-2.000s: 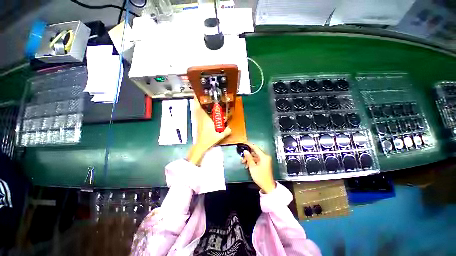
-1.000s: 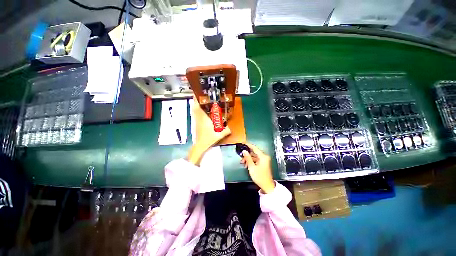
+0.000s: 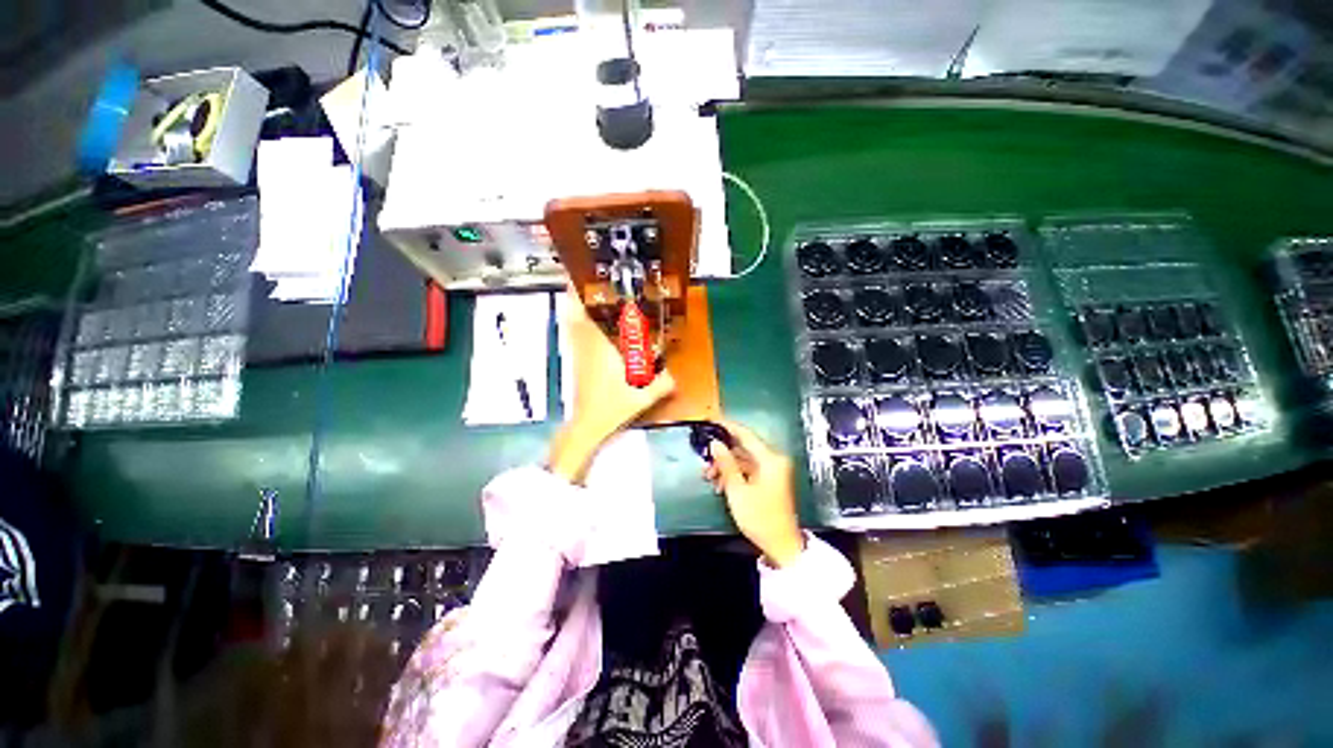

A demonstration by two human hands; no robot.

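My left hand (image 3: 605, 405) is at the front of the toggle-clamp fixture (image 3: 620, 219), at the lower end of its red toggle clamp handle (image 3: 635, 345). The handle is lowered and points toward me. The fingers are partly behind the handle, so their grip is unclear. My right hand (image 3: 759, 490) holds a black round part (image 3: 711, 439) in its fingertips, just off the front right corner of the orange-brown fixture base (image 3: 697, 351). A white paper sheet (image 3: 624, 501) lies under my left wrist.
A blister tray (image 3: 950, 512) with rows of black discs is at right, a second blister tray (image 3: 1118, 260) farther right. A white control box (image 3: 483, 176) stands behind the fixture. Left are a record sheet (image 3: 490, 392) with a pen (image 3: 523, 396), and a clear left-hand tray (image 3: 154, 314).
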